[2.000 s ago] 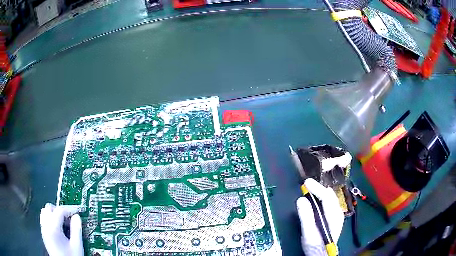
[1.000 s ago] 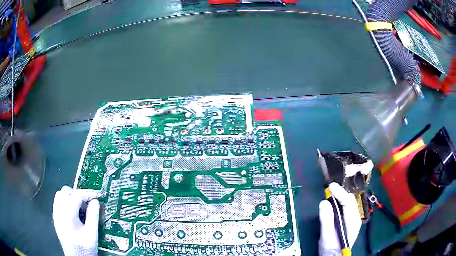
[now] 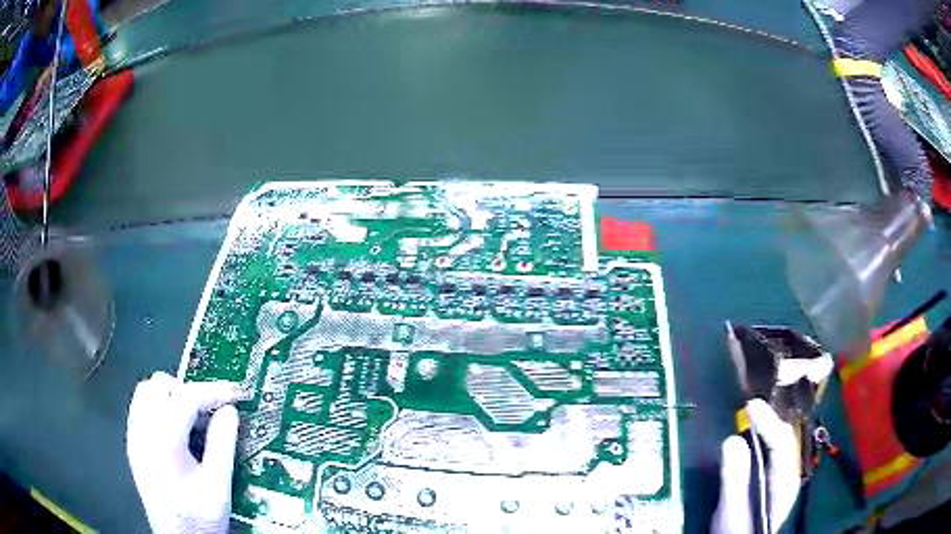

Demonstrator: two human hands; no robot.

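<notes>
A large green circuit board (image 3: pixel 448 388) with silvery solder areas and a notched upper right corner lies in front of me. My left hand (image 3: pixel 186 451), in a white glove, is at the board's lower left edge, thumb and fingers curled; a thin solder strand cannot be made out. My right hand (image 3: pixel 759 471), in a white glove, holds the soldering iron (image 3: pixel 758 459) by its black handle with a yellow band, right of the board. The iron's tip is hidden at the iron stand (image 3: pixel 784 360). A red tab (image 3: pixel 628 235) shows behind the notch.
The green conveyor belt (image 3: pixel 469 99) runs across beyond the board. Translucent cones stand at left (image 3: pixel 71 323) and right (image 3: pixel 850 266), the right one under a ribbed hose (image 3: pixel 886 125). A black reel (image 3: pixel 926 402) on a red-orange block (image 3: pixel 881 459) and a red-handled tool are at the right.
The whole view has shifted, so the board and both hands appear farther right in the picture. My left hand stays at the board's edge, and my right hand still holds the iron by the stand.
</notes>
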